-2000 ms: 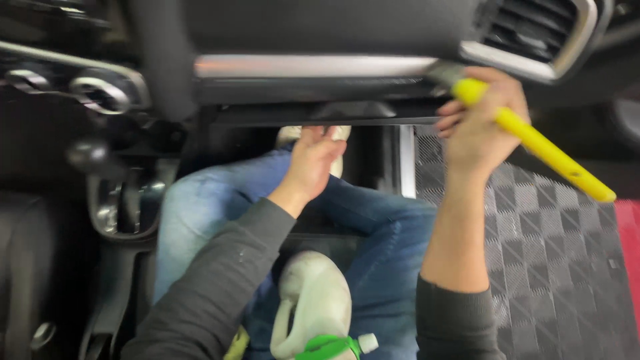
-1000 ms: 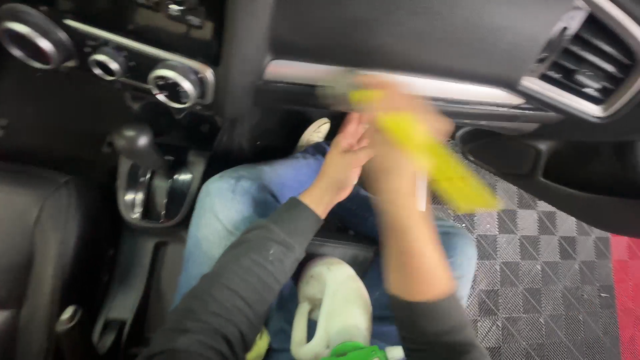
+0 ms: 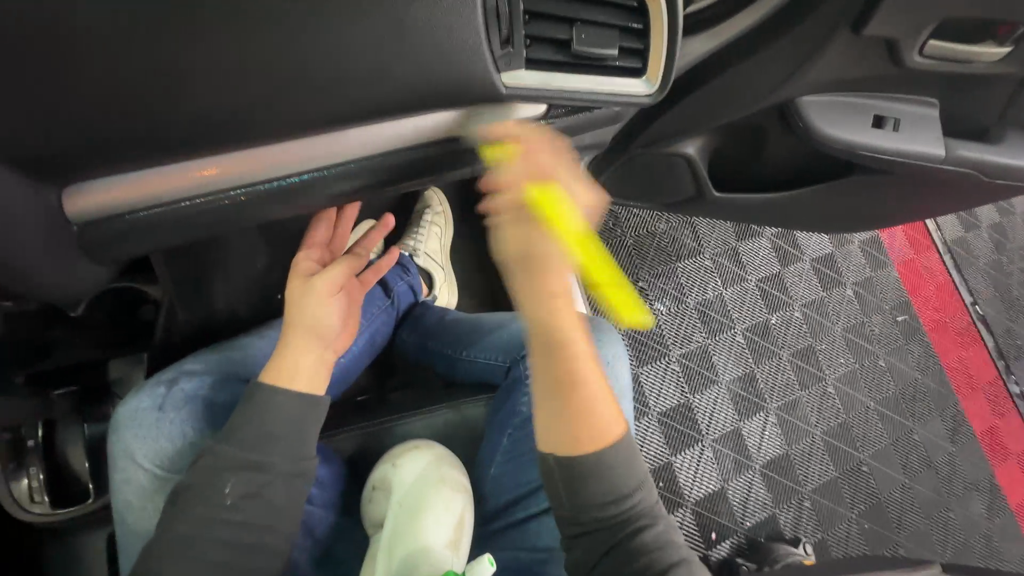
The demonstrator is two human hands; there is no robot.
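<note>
My right hand (image 3: pixel 536 176) is wrapped around the yellow handle of a brush-like tool (image 3: pixel 588 256). The tool's blurred head lies against the right end of the silver dashboard trim strip (image 3: pixel 320 152), below the air vent (image 3: pixel 588 40); its exact kind cannot be told. My left hand (image 3: pixel 328 284) holds nothing, palm up with fingers spread, its fingertips at the lower edge of the dash panel. A whitish plastic spray bottle (image 3: pixel 420 504) with a green and white nozzle rests between my thighs, its lower part out of frame.
The door panel (image 3: pixel 832 184) with its pocket and window switch stands open at the right. Beyond the sill lies a checkered tile floor (image 3: pixel 720 344) with a red strip (image 3: pixel 952 360). The gear selector surround (image 3: pixel 56 472) is at the lower left. My shoes (image 3: pixel 428 240) are in the footwell.
The view has swung right toward the door. My right hand and the yellow-handled tool have moved right along the trim strip. My left hand is now apart from the right, its fingers spread.
</note>
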